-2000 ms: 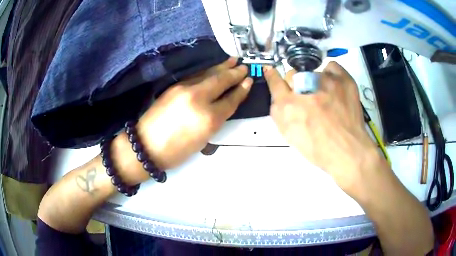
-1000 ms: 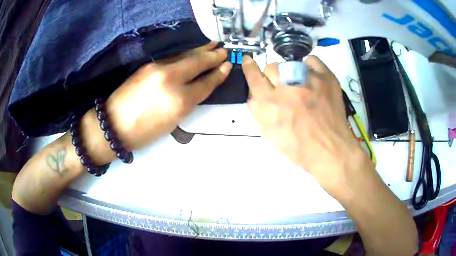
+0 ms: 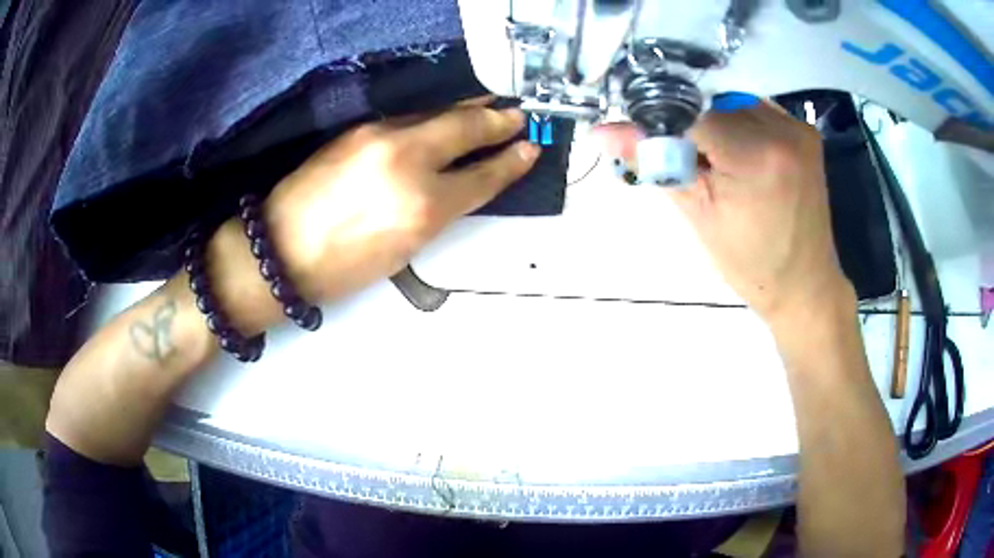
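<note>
The dark blue denim garment (image 3: 240, 82), with a frayed edge and black underside, lies left of the needle. My left hand (image 3: 382, 213) is on its black cloth, holding it down, fingertips beside the presser foot (image 3: 540, 129). A flat black piece (image 3: 540, 191) extends from under the fingers and foot. My right hand (image 3: 752, 191) is right of the needle, partly behind the round thread tension assembly (image 3: 663, 109). Its fingers are bent and mostly hidden; a small dark part shows by them, but what they hold is unclear. A thin thread curves between the foot and this hand.
The white machine head (image 3: 828, 55) overhangs the top. A smartphone (image 3: 867, 234), partly behind my right hand, an orange-brown stick (image 3: 900, 347) and black shears (image 3: 935, 371) lie at right. A measuring strip (image 3: 360, 477) follows the table's front edge. Striped cloth (image 3: 49, 207) hangs at left.
My right hand has left the black piece, moved right and curled. The yellow-handled snips seen beside it earlier no longer show on the table. My left hand stays on the cloth; the view has shifted slightly.
</note>
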